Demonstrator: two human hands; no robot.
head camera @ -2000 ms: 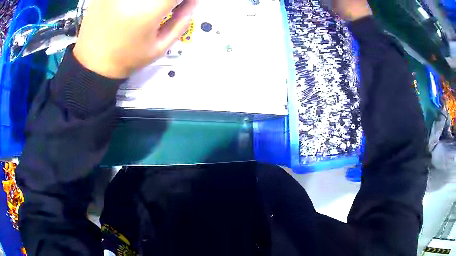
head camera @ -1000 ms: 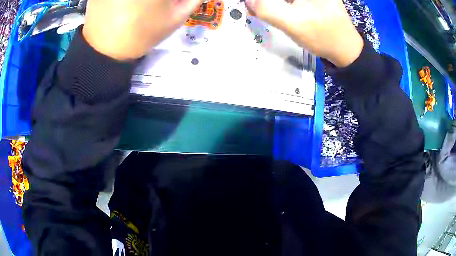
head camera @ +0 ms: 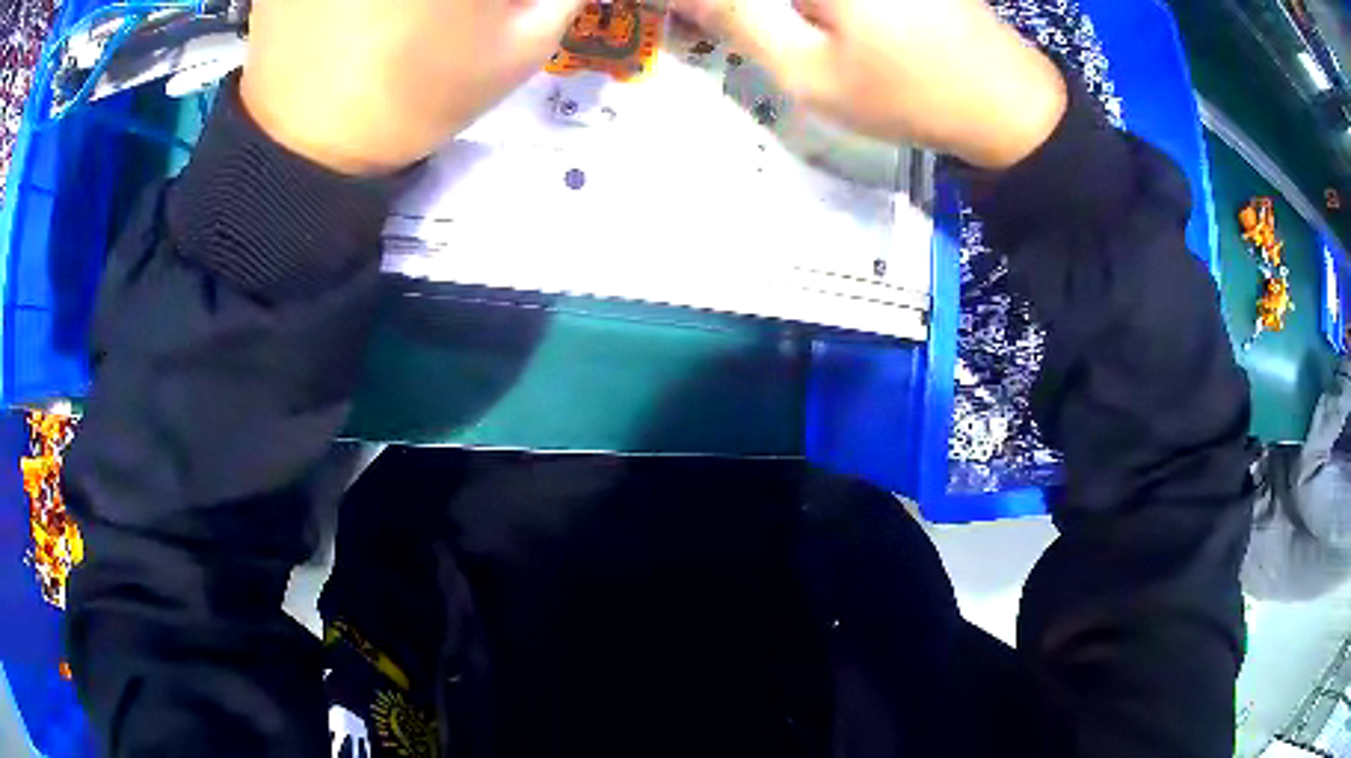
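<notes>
An orange plastic housing (head camera: pixel 611 40) sits on the white, glared-out top of the assembly fixture (head camera: pixel 667 208) at the top of the view. My left hand (head camera: pixel 393 74) is at its left side, with the fingertips cut off by the top edge. My right hand (head camera: pixel 889 67) is over the fixture to the right of the housing, its fingers pointing towards it and partly cut off. I cannot tell whether either hand holds a piece.
A blue right bin (head camera: pixel 936 430) with black-and-silver pieces lies under my right forearm. Loose orange parts (head camera: pixel 1264 267) lie on the green bench beyond it. A lower-left blue bin (head camera: pixel 30 652) holds orange pieces. A silver slide (head camera: pixel 156 59) with blue hoses stands at upper left.
My right hand has come from over the right bin to the fixture beside the housing. My left hand stays at the housing's left. The view has shifted, showing more of the bench at right.
</notes>
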